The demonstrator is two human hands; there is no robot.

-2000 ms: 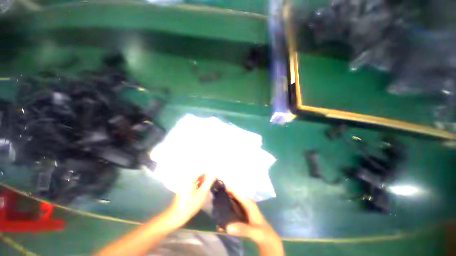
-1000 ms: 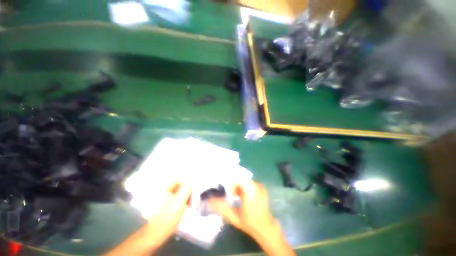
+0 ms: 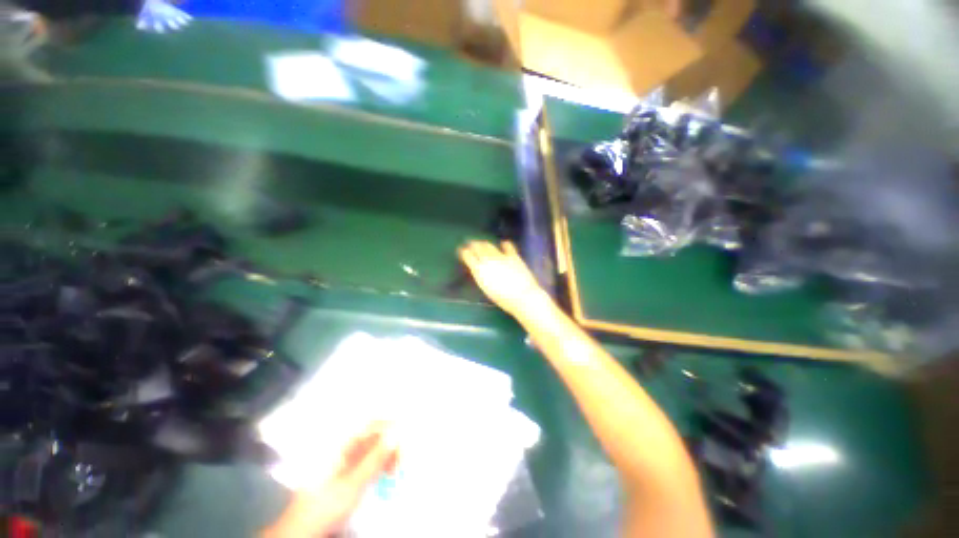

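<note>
A glaring white stack, perhaps polybags [image 3: 421, 410], lies in front of me with clear film at its lower right edge. My left hand [image 3: 342, 478] is at the stack's lower left part; glare hides whether its fingers grip a sheet. My right hand [image 3: 496, 275] is stretched out beyond the stack, beside the left side of the framed tray [image 3: 726, 344]. Its fingers look apart, with nothing clearly held. A small dark piece [image 3: 461, 284] shows beside or under its fingers, blurred.
A large tangle of black units [image 3: 116, 347] lies at left. Shiny bagged units [image 3: 684, 179] are heaped in the tray. Small black parts [image 3: 736, 431] lie at right below the tray. White sheets [image 3: 310, 78] and an open carton [image 3: 599, 53] are at the back.
My right hand has moved from the stack up and forward to the tray's left side. The dark object between my hands no longer shows there. The view has tilted up.
</note>
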